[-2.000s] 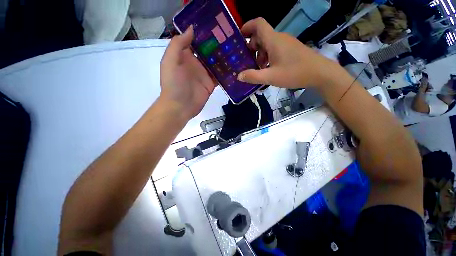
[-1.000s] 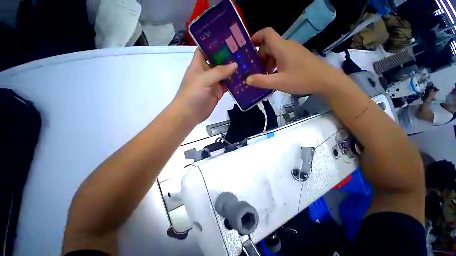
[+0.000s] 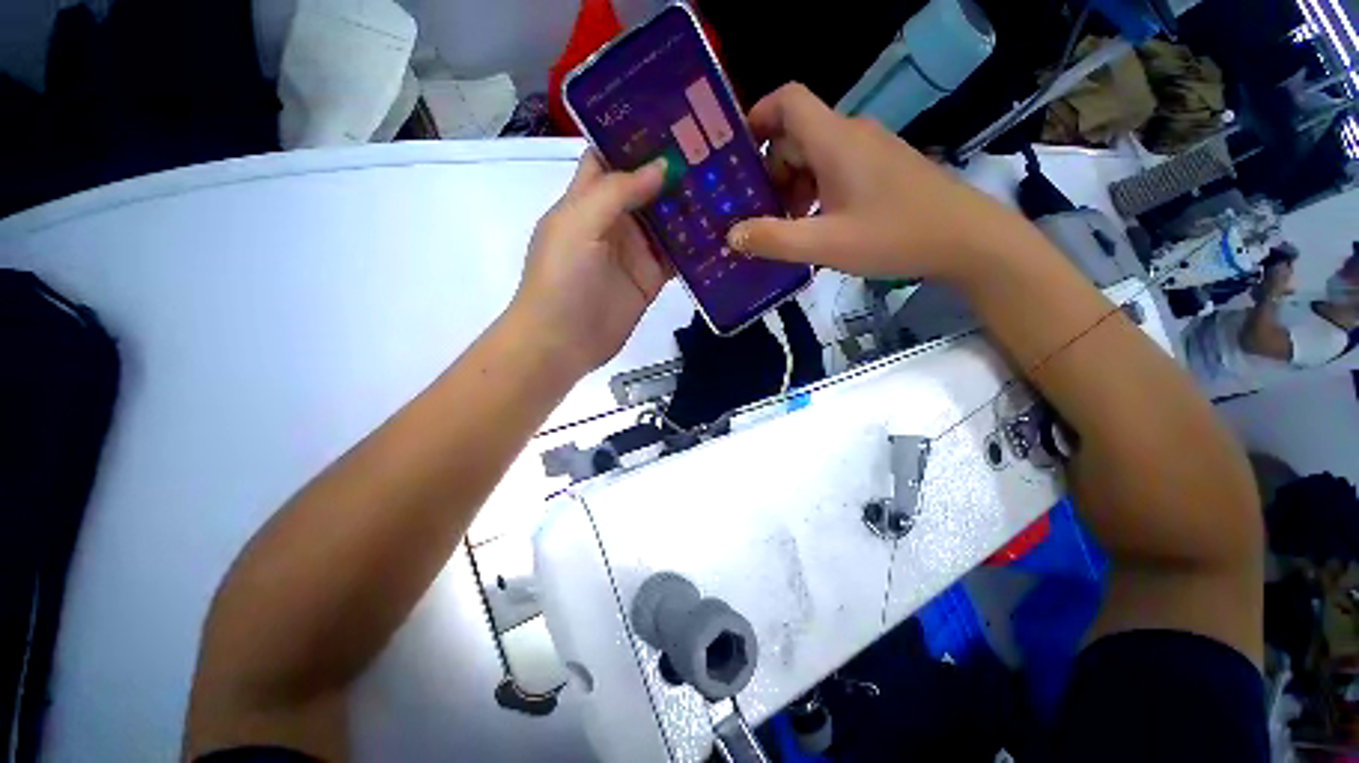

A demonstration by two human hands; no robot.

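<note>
A smartphone [image 3: 693,172] with a lit purple screen and coloured tiles is held tilted above the sewing machine. My left hand [image 3: 596,261] grips its left edge, with the thumb over the screen. My right hand [image 3: 842,179] grips its right edge, with the thumb at the lower part of the screen. A white cable [image 3: 784,355] hangs from the phone's lower end. Below it lies black fabric [image 3: 730,373] beside the long white head of the sewing machine [image 3: 790,522]. The needle area is mostly hidden.
The white table [image 3: 298,328] curves away on the left, with a black bag or cloth [image 3: 52,432] at its edge. A pale blue-green cylinder [image 3: 932,60] and a red item [image 3: 589,52] are behind. Blue crates [image 3: 1066,596] are below. Another person's arm [image 3: 1270,321] shows at far right.
The phone and both hands sit slightly further right in view than two seconds ago. My left thumb has moved from the phone's edge onto the screen, then up toward the green tile.
</note>
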